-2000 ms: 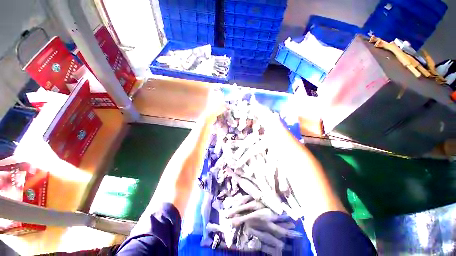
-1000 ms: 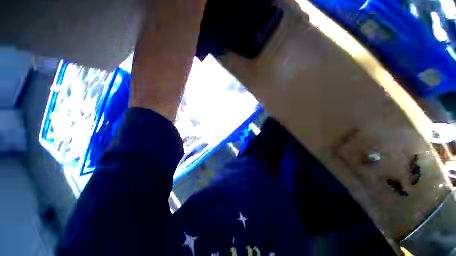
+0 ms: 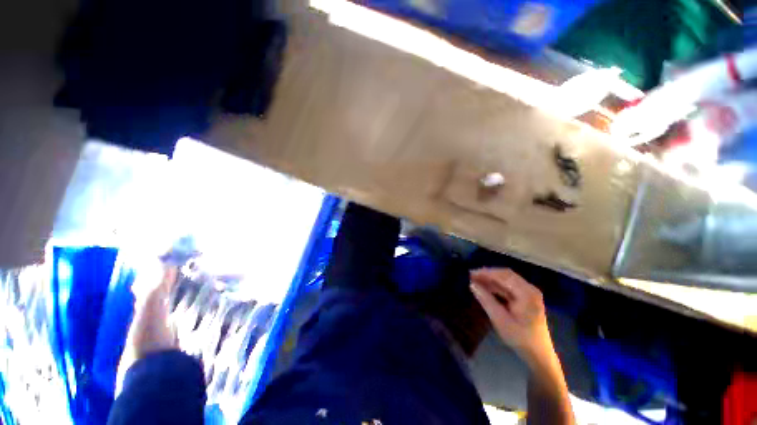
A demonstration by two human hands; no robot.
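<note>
My left hand (image 3: pixel 156 307) is at the lower left, over a blue bin (image 3: pixel 286 311) of white-grey leg pieces (image 3: pixel 220 332). Its fingers are washed out by glare, so I cannot tell whether it grips a piece. My right hand (image 3: pixel 516 311) is below the table's front edge, right of my lap, with fingers curled and thumb near the fingertips. I see nothing clearly held in it. On the cardboard-covered table (image 3: pixel 373 124) lie a small white dab (image 3: pixel 492 180) on a pad and two small heaps of black strap pieces (image 3: pixel 568 166) to its right.
A dark cloth bundle (image 3: pixel 166 66) lies at the table's left end. A clear plastic sheet or tray (image 3: pixel 693 232) is at the right end. Red and white items (image 3: pixel 705 133) are beyond the far right edge. Another bin with white pieces (image 3: pixel 23 332) is at far left.
The view has turned from the large bin of legs to the table and my lap. My left hand now shows over the bin, and my right hand has come into view by my lap.
</note>
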